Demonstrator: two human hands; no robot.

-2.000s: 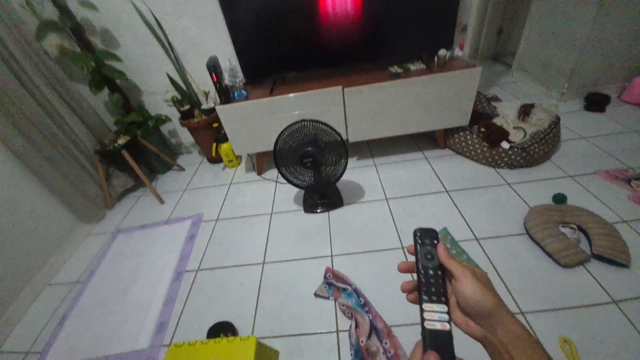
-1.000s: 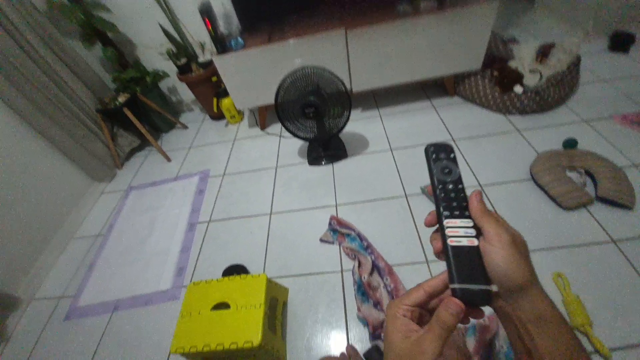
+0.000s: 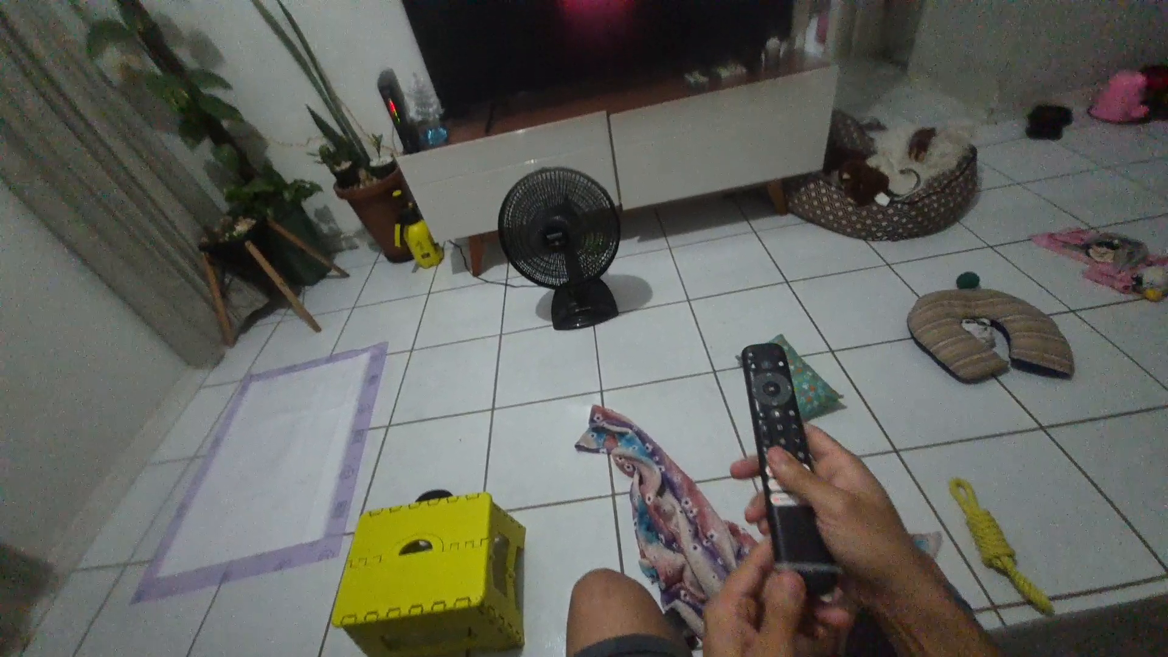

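A black TV remote control (image 3: 776,411) is held upright before me, its buttons facing up. My right hand (image 3: 853,516) wraps around its right side, with the thumb across the lower buttons. Around the remote's bottom end are the fingertips of my left hand (image 3: 757,607). Behind and below the hands, a patterned cloth (image 3: 671,511) lies crumpled on the tiles. A green patterned triangular cushion (image 3: 803,383) shows just behind the remote's upper part.
A yellow box-like stool (image 3: 420,566) stands at the lower left, near a purple-edged white mat (image 3: 274,456). A black fan (image 3: 561,233) stands before the white TV cabinet (image 3: 721,137). To the right lie a yellow rope (image 3: 995,543), a striped U-shaped cushion (image 3: 990,338) and a pet bed (image 3: 885,196).
The right thumb has come from the remote's side onto its lower buttons. My left hand, barely in view two seconds ago, is now at the remote's bottom end.
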